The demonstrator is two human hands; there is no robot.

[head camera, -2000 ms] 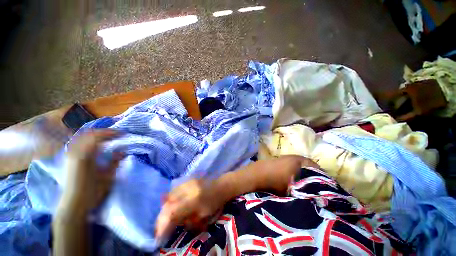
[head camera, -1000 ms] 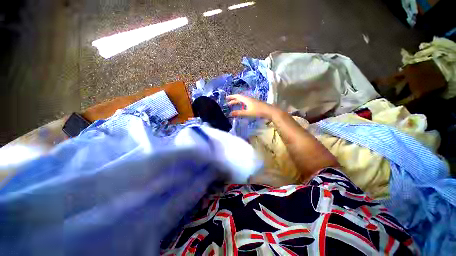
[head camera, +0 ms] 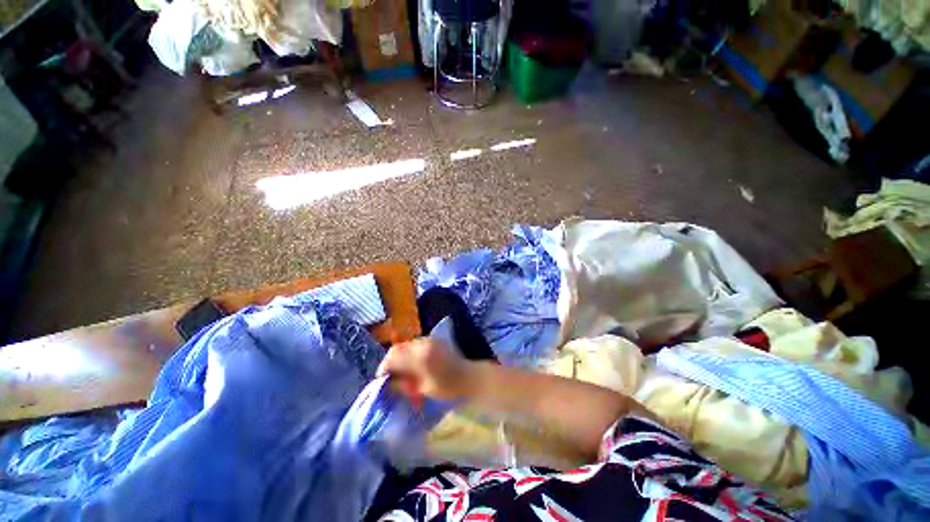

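Note:
A large blue striped shirt (head camera: pixel 235 408) lies loose over the left and lower left, blurred in part. My right hand (head camera: pixel 426 369) is at the middle, closed on a fold of this shirt. A small red thing (head camera: pixel 410 392) shows at its fingers; what it is cannot be told. My left hand is not in view; cloth fills the place where it might be.
A dark phone-like rectangle (head camera: pixel 200 319) lies on the wooden board (head camera: pixel 112 352). Crumpled blue pieces (head camera: pixel 525 296), a black object (head camera: pixel 454 316), a pale sack (head camera: pixel 653 275) and cream cloth (head camera: pixel 673 408) lie beyond and right. A green bin (head camera: pixel 544 69) and a stool (head camera: pixel 467 61) stand across the floor.
The view has tilted up, showing more floor. My right hand reached toward the blue pieces, then came back onto the shirt. My left hand has left view. The shirt has been swung and spread leftward.

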